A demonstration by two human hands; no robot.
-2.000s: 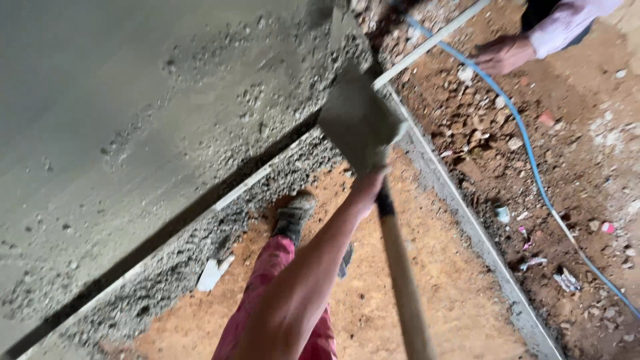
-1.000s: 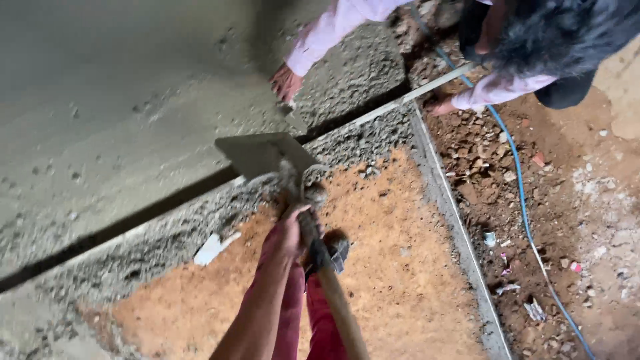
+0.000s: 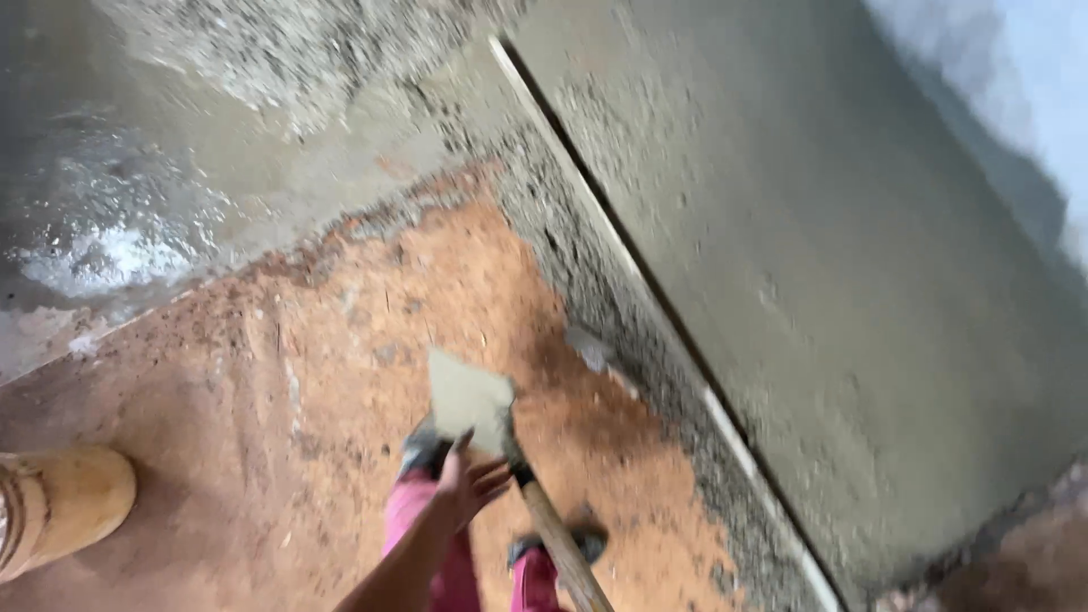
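Observation:
My left hand (image 3: 472, 480) reaches in from the bottom with its fingers apart, beside the neck of a shovel and partly over its blade. The shovel's flat, grey-coated metal blade (image 3: 467, 399) is above the bare orange ground. Its wooden handle (image 3: 557, 535) slants down to the lower right and leaves the picture. My right hand is out of view. Right of the shovel, a long straight strip (image 3: 612, 234) runs diagonally between rough concrete (image 3: 552, 238) and a smoother wet concrete slab (image 3: 807, 280).
A yellowish bucket (image 3: 76, 501) lies or leans at the lower left. A pale scrap (image 3: 595, 348) sits at the rough concrete's edge. My shoes (image 3: 565, 544) are on the orange ground. Shiny wet concrete (image 3: 110, 238) spreads at the upper left, with a coarse heap (image 3: 314, 51) above.
The view has swung far round; the other person and the blue hose are out of sight. My left hand, earlier closed round the shovel near its blade, now has its fingers spread.

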